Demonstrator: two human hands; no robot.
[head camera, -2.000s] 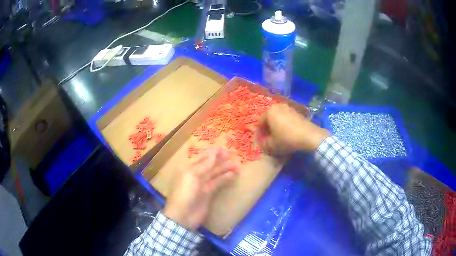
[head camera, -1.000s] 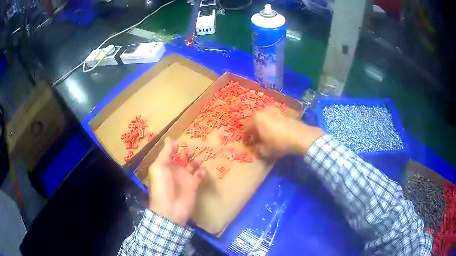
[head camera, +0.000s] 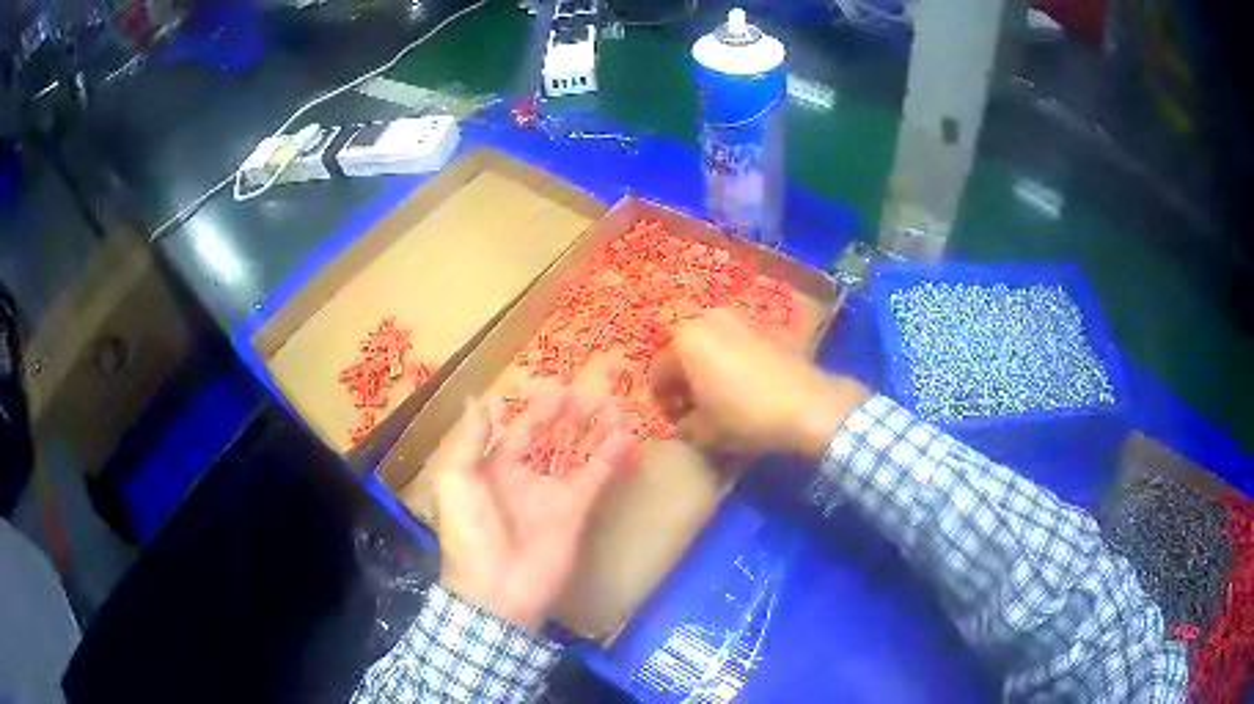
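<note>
Two shallow cardboard trays stand side by side. The right one (head camera: 646, 530) has a large heap of red plastic pieces (head camera: 660, 275) over its back half; the left one (head camera: 475, 241) has a small red heap. My left hand (head camera: 509, 530) is palm up over the front left of the right tray, fingers spread, with red pieces (head camera: 557, 443) that appear to lie on its fingers. My right hand (head camera: 743, 385) is palm down, slightly blurred, at the heap's front right edge. Its fingertips are curled and hidden, so any piece in them cannot be made out.
A blue bin (head camera: 1001, 351) of silver pieces stands right of the trays. A tray of dark metal parts (head camera: 1169, 536) and red pieces is at the lower right. A spray can (head camera: 743, 131) stands behind the trays, a white power strip (head camera: 392, 145) at back left, a pale post (head camera: 942, 124) behind.
My left hand has turned palm up and its fingers have spread, with red pieces now among them. My right hand has shifted slightly left and down at the heap. Loose pieces near the hands have moved.
</note>
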